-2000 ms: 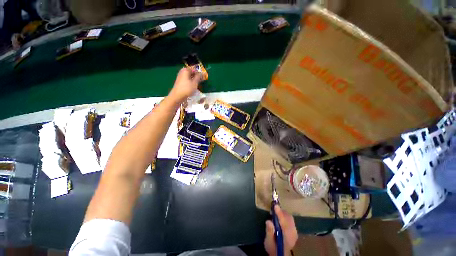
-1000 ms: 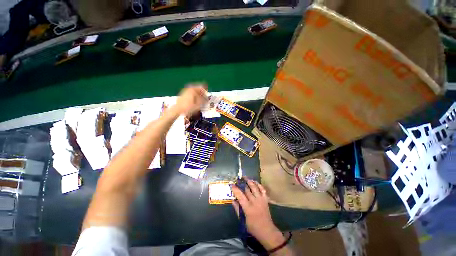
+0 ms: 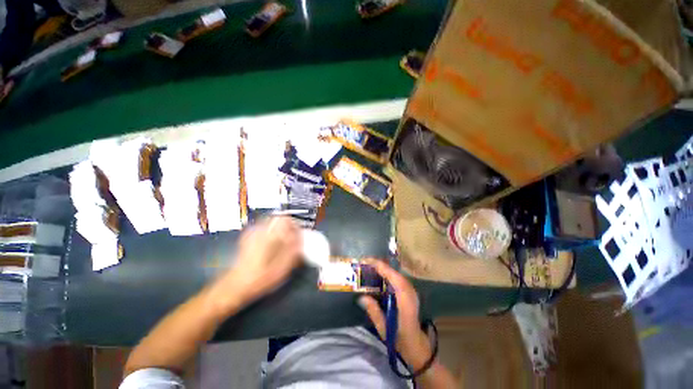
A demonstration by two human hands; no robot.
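Note:
A phone board (image 3: 340, 276) with an orange edge lies on the dark green bench mat, keypad area left and dark area right. My right hand (image 3: 400, 302) holds the dark blue soldering iron (image 3: 392, 328), with thumb and fingers at the board's right end. The iron's tip is hard to make out. My left hand (image 3: 267, 247), slightly blurred, holds a small white piece (image 3: 314, 248) just above the board's left end; it may be an LCD module or film. Fanned LCD stacks (image 3: 182, 186) lie behind my left hand, one dark-faced stack (image 3: 304, 190) partly covered.
Two phone boards (image 3: 360, 182) lie behind, left of the fan (image 3: 441, 163). A cardboard box (image 3: 524, 99) stands at the right. A solder tub (image 3: 480, 233) and cords sit on the cardboard mat (image 3: 425, 258). The green conveyor (image 3: 228, 83) carries phones. Cut-out white sheets (image 3: 634, 228) hang at right.
My left hand has come from the conveyor side down to the front bench with a white piece. My right hand has moved left to the phone board, which appeared on the mat.

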